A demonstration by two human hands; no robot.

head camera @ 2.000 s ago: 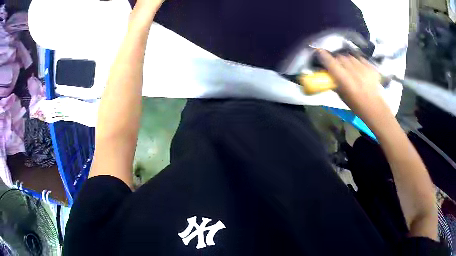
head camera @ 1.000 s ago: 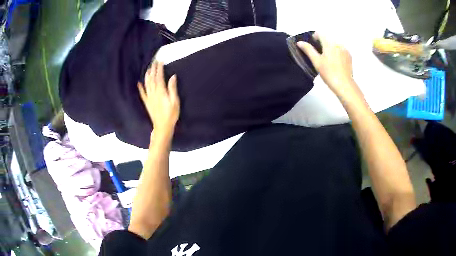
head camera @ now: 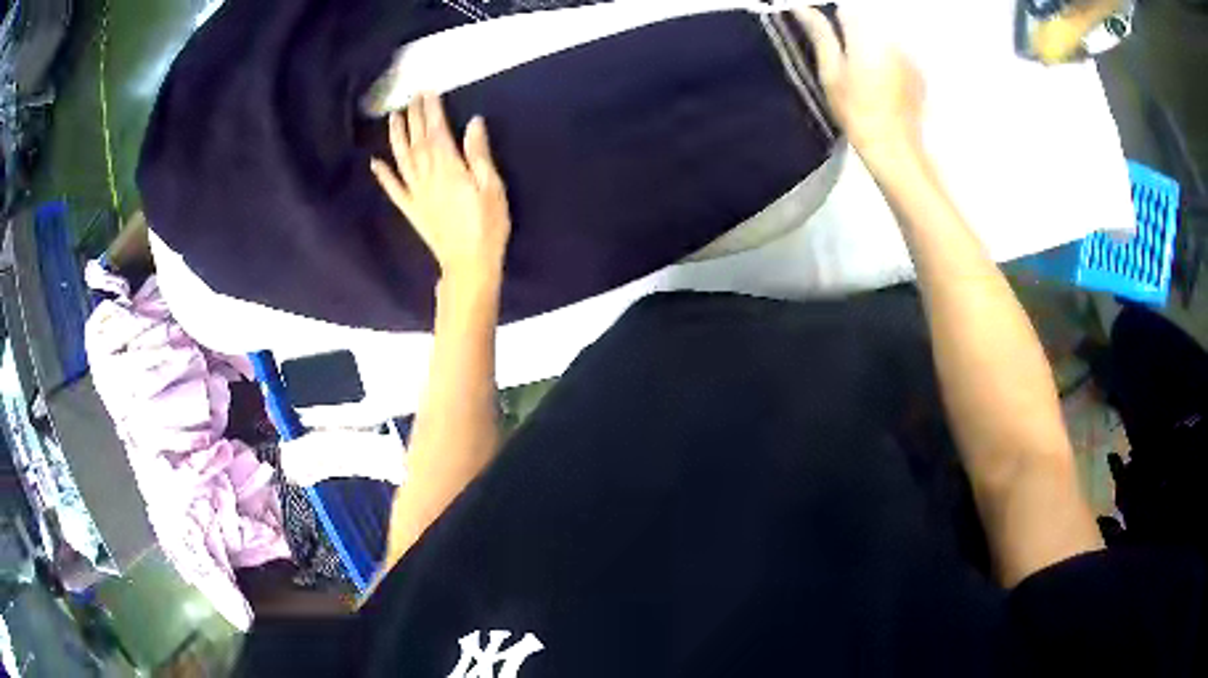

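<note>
A dark purple-black garment (head camera: 623,146) lies across the white padded pressing table (head camera: 1007,159). A striped trim (head camera: 799,73) with thin pale lines is at the right end of its sleeve. My left hand (head camera: 451,192) lies flat on the garment with its fingers spread and holds nothing. My right hand (head camera: 861,80) is at the striped trim, its fingers on the cuff edge near the top of the view. The steam iron (head camera: 1066,29), with a yellow handle, rests at the top right, apart from my hands and partly cut off by the edge.
A black smartphone (head camera: 322,379) lies at the table's near left edge, above a blue crate (head camera: 355,523). Pink garments (head camera: 186,424) are piled at the left. A light-blue basket (head camera: 1133,239) is under the right end. A dark pile (head camera: 1166,411) is at the lower right.
Since one second ago the view has shifted, so table and garment sit higher. Both hands remain at the same parts of the garment. Two seconds ago my right hand held the iron; now it is released.
</note>
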